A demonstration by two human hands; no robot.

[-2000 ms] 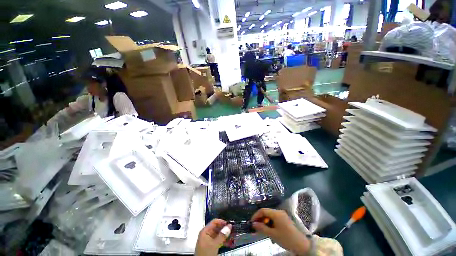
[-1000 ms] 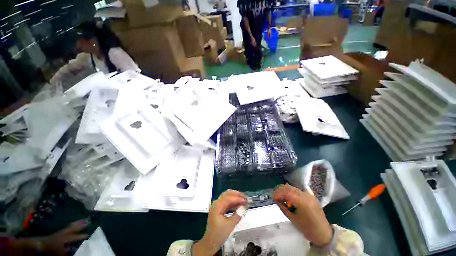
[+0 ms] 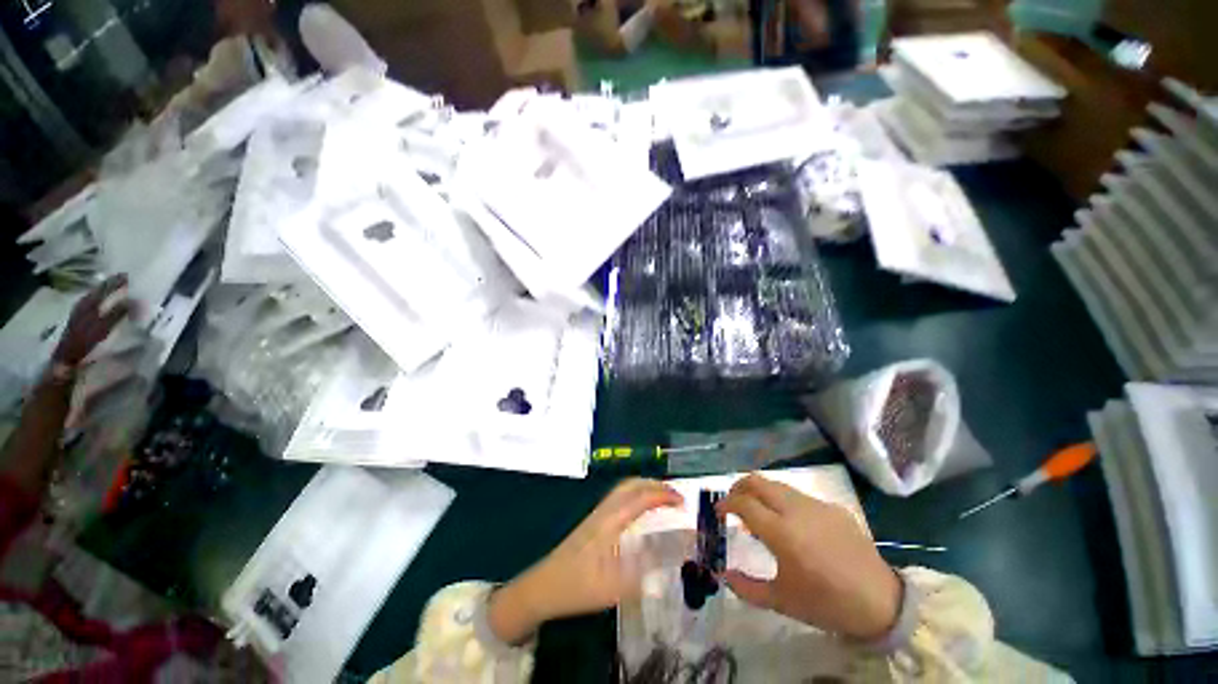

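A white plastic housing (image 3: 788,641) lies in front of me, with a dark clover-shaped hole (image 3: 699,584). My right hand (image 3: 815,555) pinches a small black insert (image 3: 712,532) over the housing, just above the hole; whether it is fully seated is hidden. My left hand (image 3: 594,555) is slightly blurred, just left of the insert, fingers apart and seemingly not touching it. A thin steel shaft (image 3: 915,545) shows right of my right hand; its handle is hidden. Dark strands (image 3: 681,664) show at the housing's near edge.
A green-yellow screwdriver (image 3: 635,456) lies above the housing. A screw bag (image 3: 908,421) and orange screwdriver (image 3: 1062,464) lie right. Behind are a blister tray (image 3: 728,287) and loose housings (image 3: 387,267). Another person's hand (image 3: 91,327) reaches in left, near a fitted housing (image 3: 354,555). Stacked housings (image 3: 1135,535) stand right.
The view has tilted down. Both hands have moved from the clear packaging down over the housing, and the right one now holds the black insert. A fitted housing shows more at left.
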